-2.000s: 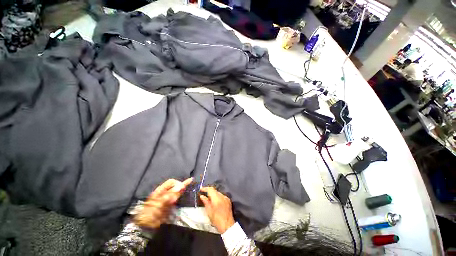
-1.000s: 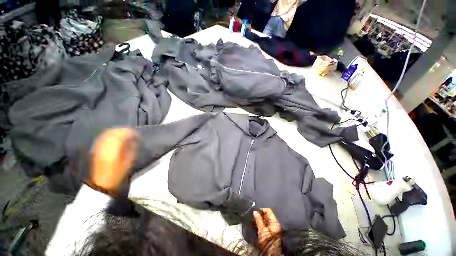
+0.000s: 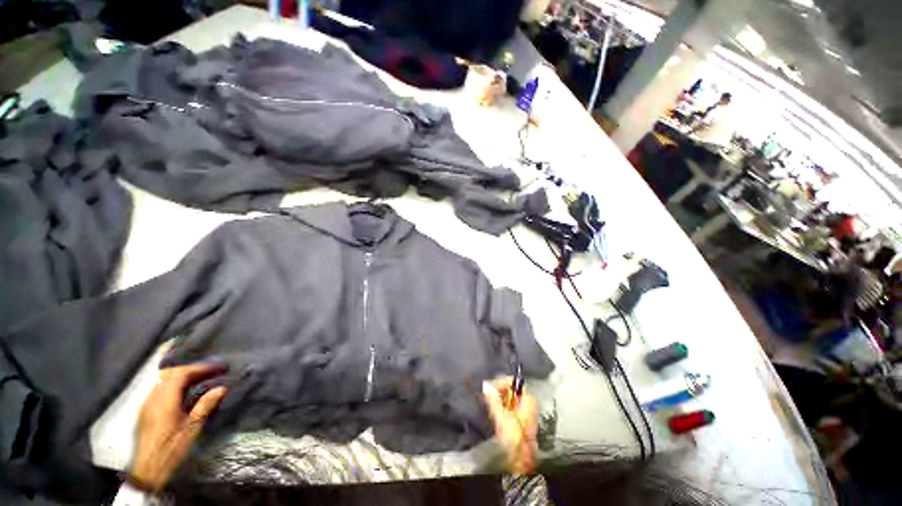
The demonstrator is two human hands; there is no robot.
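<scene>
A dark grey zip hoodie point(image 3: 297, 296) lies spread before me, its pale front zipper point(image 3: 366, 306) running down the centre. Its lower part is bunched in folds. My left hand point(image 3: 176, 420) grips the bunched cloth at the garment's lower left. My right hand point(image 3: 512, 420) is at the lower right edge, closed around a small dark tool with a yellow-orange part point(image 3: 514, 391), probably thread snips. The tool's dark tip points away from me.
More grey hoodies point(image 3: 307, 119) are heaped at the far side and at left point(image 3: 59, 208). At right lie a black handheld tool point(image 3: 569, 232), cables with a dark adapter point(image 3: 602, 345), a green spool point(image 3: 666, 356), a blue-and-white tube point(image 3: 676, 391) and a red spool point(image 3: 690, 421).
My left hand has come down from the left sleeve area to the hoodie's lower left. My right hand now shows the small tool at the lower right. The hoodie's lower part is more bunched.
</scene>
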